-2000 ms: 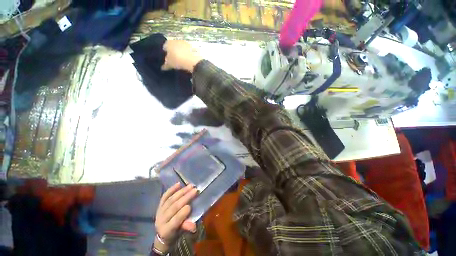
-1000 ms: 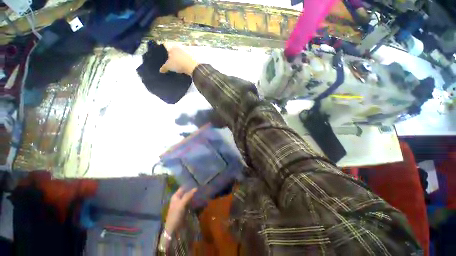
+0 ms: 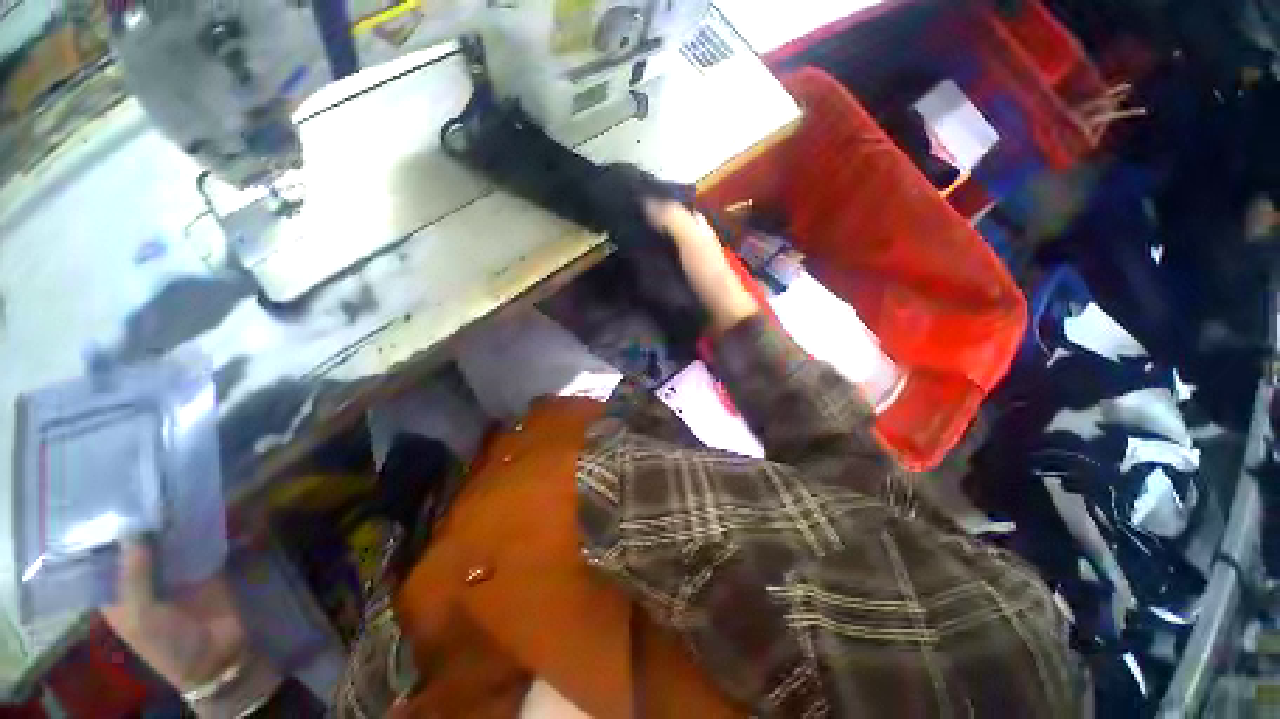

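My left hand [image 3: 183,625] holds the lower edge of the clear blue-grey plastic template [image 3: 112,478] at the left, by the table's front edge. The template has a rectangular outline in it. My right hand [image 3: 688,246] grips dark fabric [image 3: 660,281] at the table's front edge, right of the machine. The fabric hangs below the edge and is blurred. It overlaps the end of a long black pouch or case [image 3: 541,169] lying on the table, so the border between them is hard to tell. Black scissors or snips handles [image 3: 470,127] lie at its far end.
The sewing machine head [image 3: 225,84] stands at the upper left over the white table [image 3: 407,169]. A bright red-orange container or fabric [image 3: 884,211] is right of my right hand. Dark and white scraps [image 3: 1123,450] lie at the far right, low down.
The view has swung to the right. My right hand has moved from the black pieces at the table's far left to the front edge right of the machine, with dark fabric. My left hand still holds the template.
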